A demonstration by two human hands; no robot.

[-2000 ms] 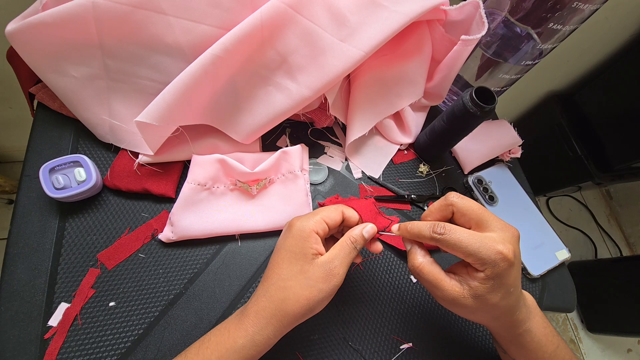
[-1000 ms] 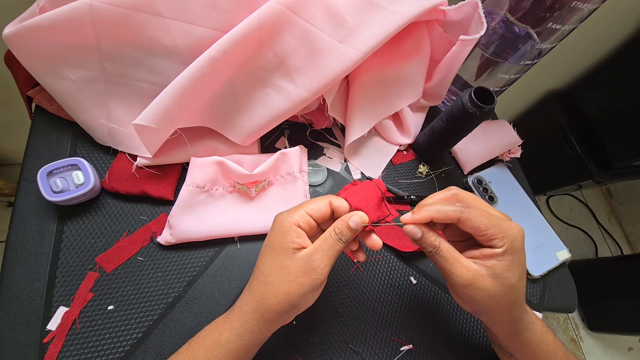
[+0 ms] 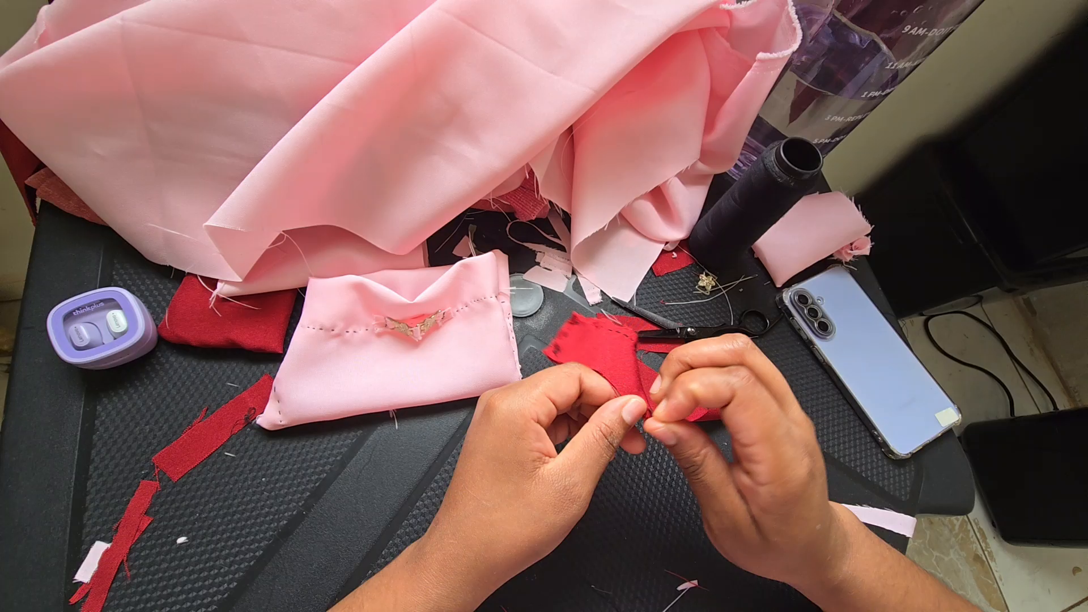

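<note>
A small red fabric piece (image 3: 608,348) with dark stitches along its edge is pinched between the thumb and fingers of my left hand (image 3: 548,450). My right hand (image 3: 744,450) grips the same piece's edge, its fingertips nearly touching the left thumb. Whether a needle is between the right fingertips cannot be seen. Just beyond the hands lie black-handled scissors (image 3: 722,330), partly over red scraps. To the left rests a pink fabric pouch (image 3: 399,361) with a dark stitched line and a small gold-coloured ornament (image 3: 416,325).
Pink cloth (image 3: 382,127) is heaped across the back. A black thread spool (image 3: 756,204) stands at its right, near a phone (image 3: 871,357) and a folded pink piece (image 3: 812,236). A purple earbud case (image 3: 102,327), a red pouch (image 3: 229,314) and red strips (image 3: 212,429) lie left.
A needle seen at my right fingertips one second ago is hidden now. My right hand has closed in on my left, and the red piece has turned in the fingers.
</note>
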